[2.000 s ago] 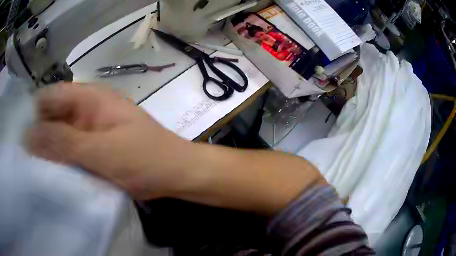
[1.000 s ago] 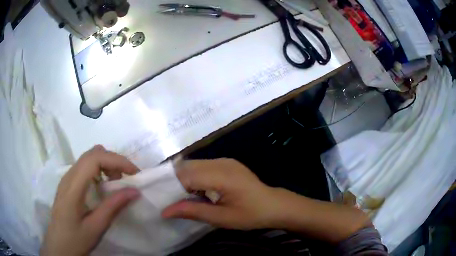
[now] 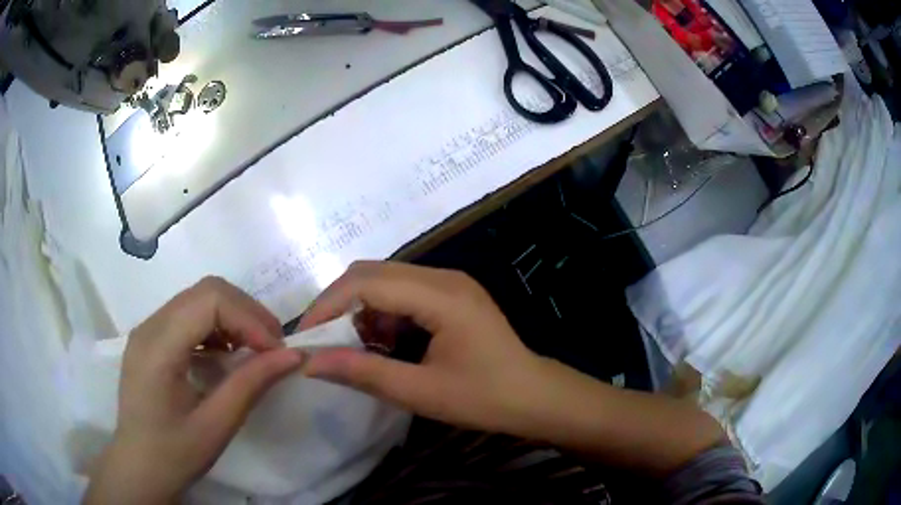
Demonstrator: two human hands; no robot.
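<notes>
A white garment [image 3: 306,434] lies over my lap at the table's front edge, with a narrow folded edge raised between my hands. My left hand [image 3: 198,380] pinches this edge between thumb and fingers. My right hand [image 3: 425,345] pinches the same edge just to the right. The fingertips of both hands nearly meet. The fingers hide part of the fold. The presser foot and needle [image 3: 173,104] show under the bright lamp at upper left, away from the cloth in my hands.
Thread snips [image 3: 311,25] lie on the machine bed [image 3: 257,108]. Large black scissors [image 3: 543,69] lie at the table's back right. A box with a phone [image 3: 701,39] and papers stands beyond them. White cloth [image 3: 790,286] is heaped at right, more white cloth [image 3: 35,286] at left.
Two seconds ago one hand held blurred cloth at left. Since one second ago, both hands have drawn together on the folded edge, and the view has shifted slightly.
</notes>
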